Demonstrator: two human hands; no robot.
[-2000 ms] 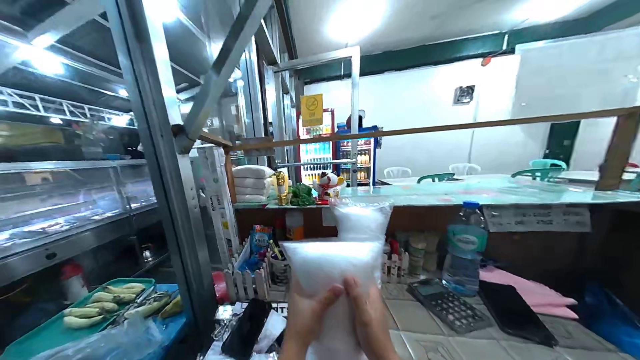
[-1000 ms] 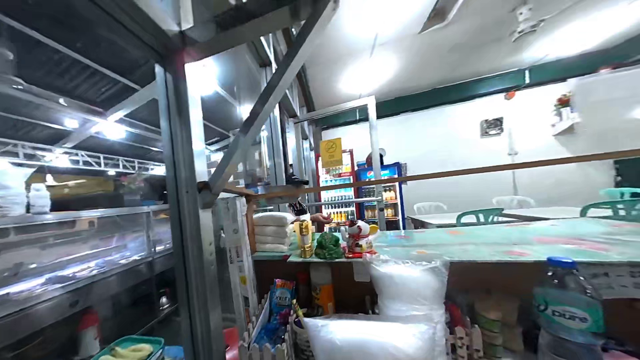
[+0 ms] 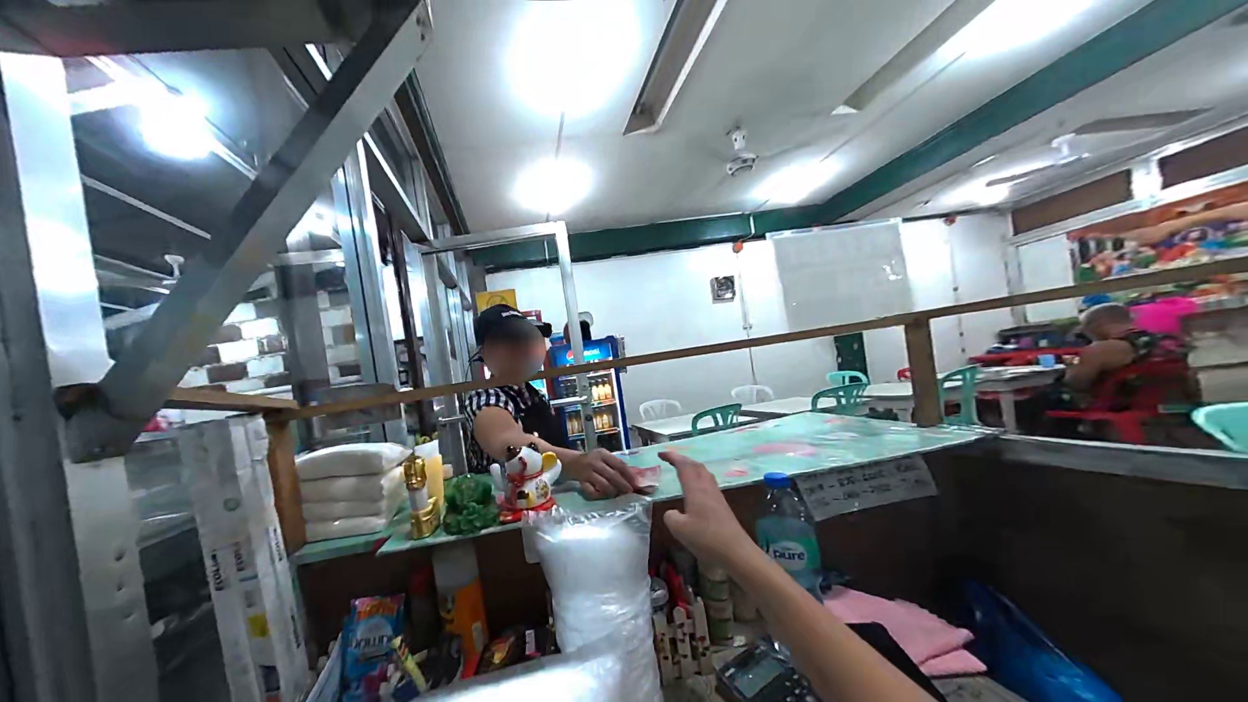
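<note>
My right hand [image 3: 704, 512] reaches out over the counter edge, fingers apart and holding nothing. Just beyond its fingertips, a person in a dark cap and checked shirt has a hand on the glass countertop [image 3: 829, 439], holding a small reddish paper [image 3: 644, 478], possibly a banknote. My left hand is not in view. Below and left of my hand stands a tall clear plastic bag of white material [image 3: 597, 575]. Another white plastic pack [image 3: 546, 681] lies at the bottom edge. A white lucky cat figurine [image 3: 527, 480] sits on the counter beside the other person's forearm.
A water bottle [image 3: 788, 536] stands right of my forearm, above a calculator [image 3: 760, 673] and a pink cloth [image 3: 902, 629]. Stacked white packs [image 3: 351, 487] are at left on the counter. A wooden rail [image 3: 741, 341] crosses above it. Another person sits far right.
Both my hands held a white plastic pack two seconds ago; now my right hand is extended and empty. A person with a reddish paper has come to the counter. The view has turned right.
</note>
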